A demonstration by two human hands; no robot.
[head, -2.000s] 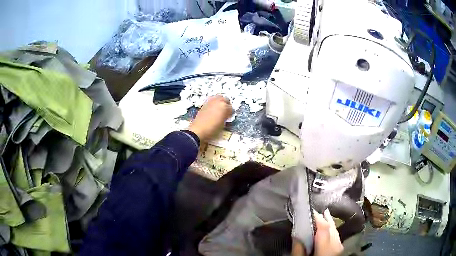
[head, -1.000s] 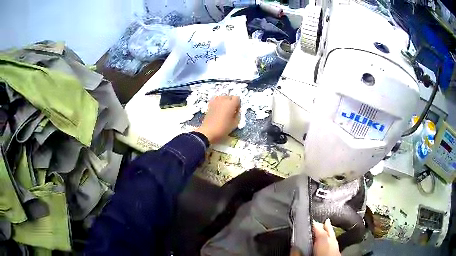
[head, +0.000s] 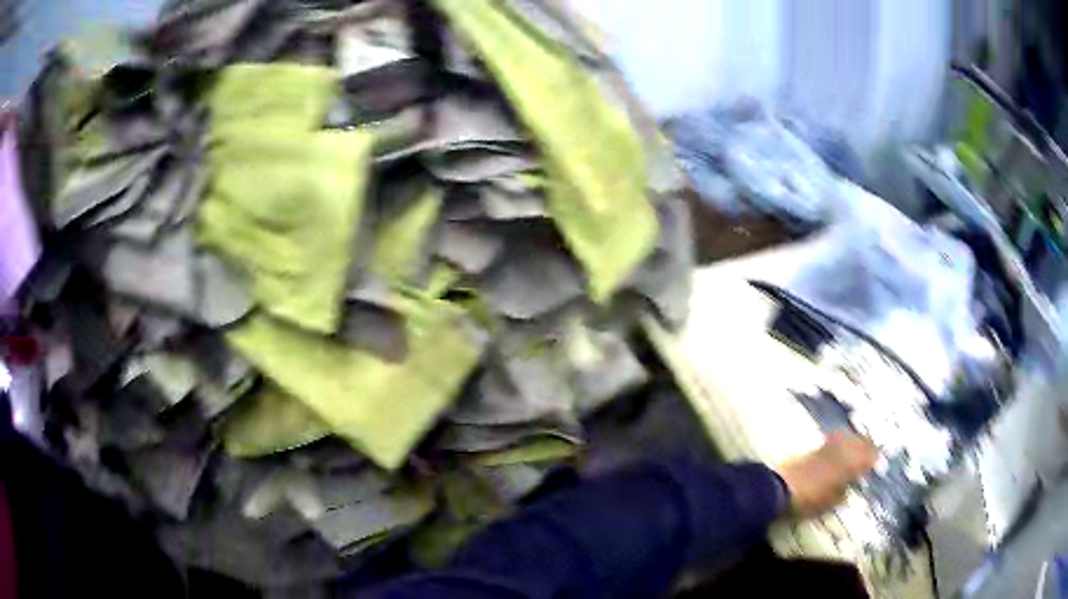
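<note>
My left hand (head: 827, 474), in a dark blue sleeve, is at the right of the view over the small white pieces (head: 896, 404) on the table. It is blurred, and I cannot tell whether its fingers hold a piece. A tall garment bundle (head: 515, 263) of grey-brown and lime-green cloth fills the left and middle. My right hand is out of the picture. The garment that lay at the machine is not clearly visible; only a dark patch shows at the lower edge.
A small dark block (head: 800, 331) and a black cord lie beside the white pieces. Behind them are a whitish plastic bag (head: 896, 263) and crumpled clear plastic (head: 755, 164). The cream table's edge (head: 703, 404) runs along the bundle. A blurred pale machine part is at the right edge.
The view has swung left, so the bundle fills much of it and the machine head and my right hand have left the picture. My left hand remains at the white pieces.
</note>
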